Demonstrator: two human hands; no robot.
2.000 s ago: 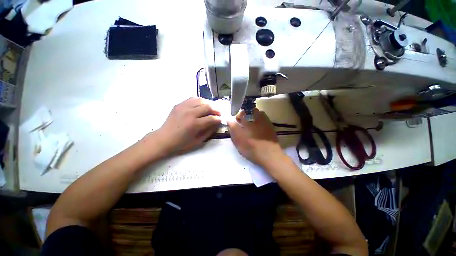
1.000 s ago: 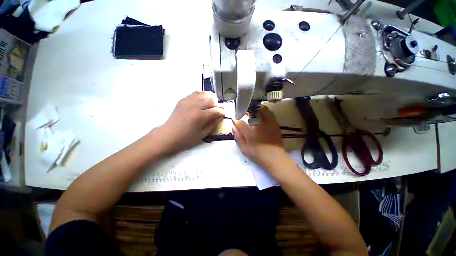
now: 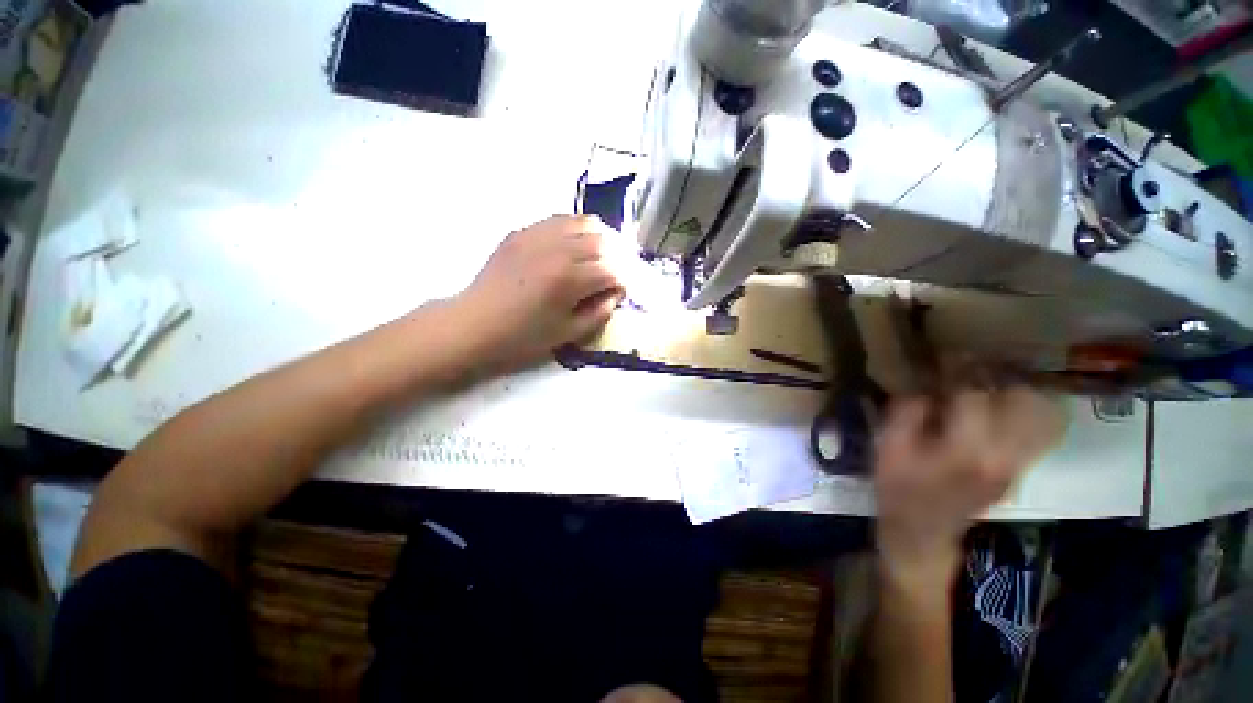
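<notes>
My left hand [image 3: 557,286] is beside the needle area, its fingertips on a small white piece [image 3: 643,286] washed out by the lamp; a dark piece [image 3: 605,201] shows just behind it. The sewing machine [image 3: 879,172] stands over the yellowish bed plate [image 3: 770,327]. My right hand [image 3: 969,446] is blurred, over the place of the red-handled scissors, whose loops are hidden under it; whether it grips them cannot be told. The black-handled scissors [image 3: 841,426] lie just left of it.
A stack of dark rectangles [image 3: 410,58] lies at the upper left. Loose white pieces [image 3: 117,309] lie at the far left. A white paper [image 3: 745,474] lies at the front table edge. A short dark strip [image 3: 786,361] lies on the bed.
My right hand has left the needle area and moved right to the scissors. My left hand stays by the needle. The white paper shows more fully. The camera view has shifted and turned.
</notes>
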